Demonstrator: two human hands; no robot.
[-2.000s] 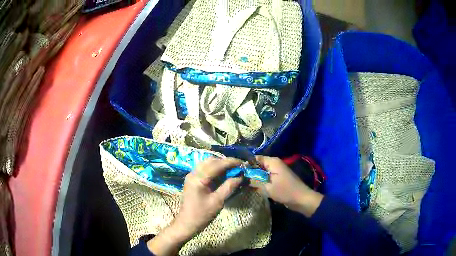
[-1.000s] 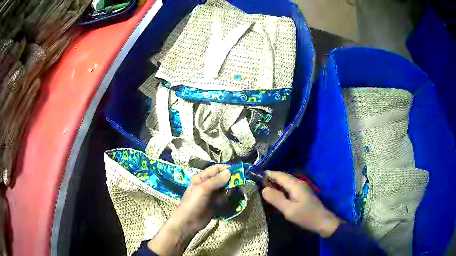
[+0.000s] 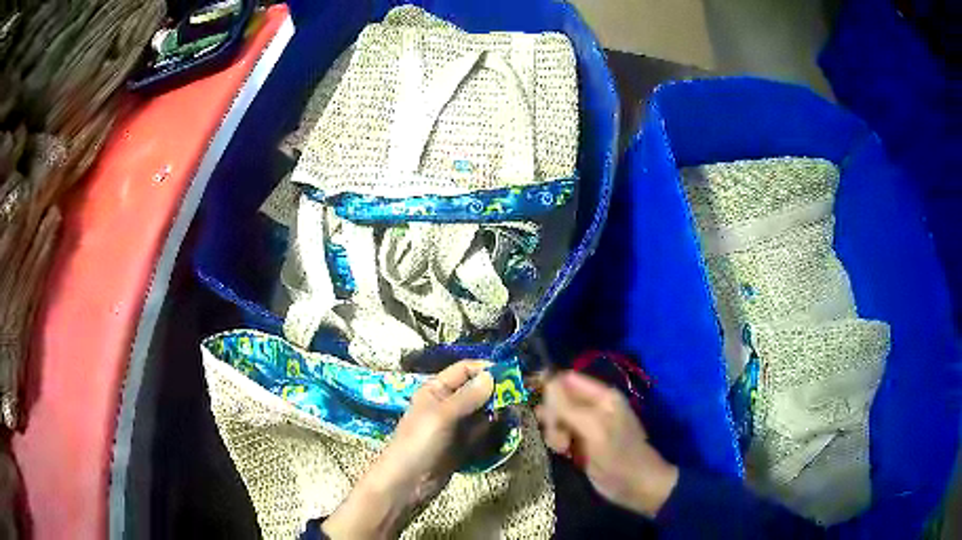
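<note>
A cream woven tote bag [image 3: 280, 448] lies over my lap, its mouth open on a shiny blue floral lining [image 3: 306, 378]. My left hand [image 3: 427, 432] pinches the bag's edge, and a short blue piece of lining with a yellow-green flower [image 3: 508, 383] sticks out past its fingertips. My right hand [image 3: 603, 435] is just right of that piece, blurred, with its fingers curled. A thin dark item shows faintly at its fingertips; I cannot tell what it is. Red strands [image 3: 617, 371] show behind my right hand.
A blue bin [image 3: 603, 137] ahead holds stacked cream bags [image 3: 464, 127] with looped straps. Another blue bin [image 3: 686, 306] at the right holds more bags [image 3: 818, 390]. A red table [image 3: 95, 295] at the left bears brown twisted hanks [image 3: 32, 211] and a dark tray [image 3: 195, 58].
The view has shifted, so the bins sit further left. The lining end has been turned flat beside my left fingertips. My right hand has moved slightly and its fingers are more curled.
</note>
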